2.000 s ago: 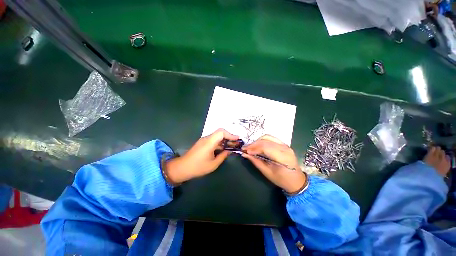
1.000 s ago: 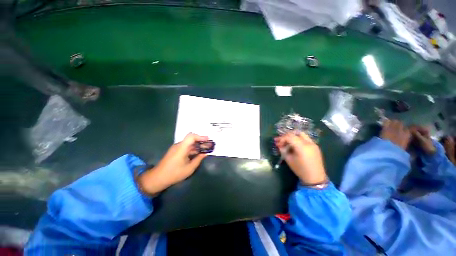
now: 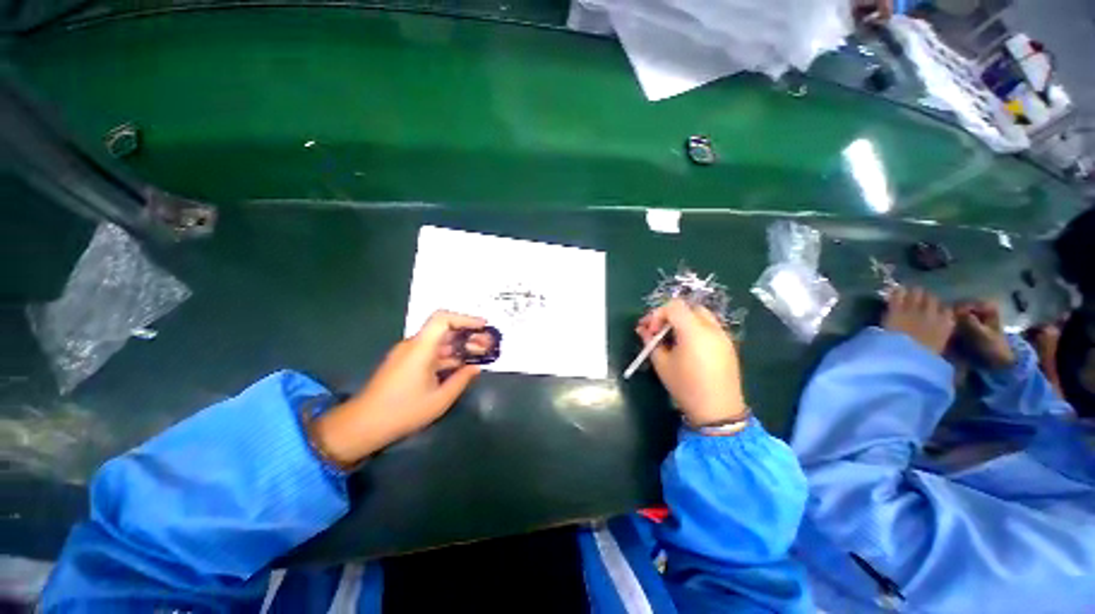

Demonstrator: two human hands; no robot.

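My left hand (image 3: 406, 386) holds a dark ring housing (image 3: 480, 345) between thumb and fingers, over the lower left part of the white paper sheet (image 3: 564, 342). A small scatter of pins (image 3: 520, 300) lies on the sheet. My right hand (image 3: 700, 362) holds a slim silvery tool (image 3: 647, 353) that slants down to the left. Its fingertips are at the near edge of the silvery pin pile (image 3: 688, 288) on the bench, and hide part of it. Whether the fingers touch a pin I cannot tell.
Housings lie on the belt at left (image 3: 123, 140) and centre (image 3: 701, 150). Clear plastic bags lie left (image 3: 106, 300) and right (image 3: 795, 286). A white scrap (image 3: 663, 221) is near the belt edge. A metal bracket (image 3: 180, 214) stands left. Another person's hands (image 3: 922, 319) are at right. White sheets (image 3: 720, 42) lie beyond.
My right hand has moved from the housing to the pin pile, still with the tool. My left hand keeps the housing. The view has shifted, and the belt housings appear further left.
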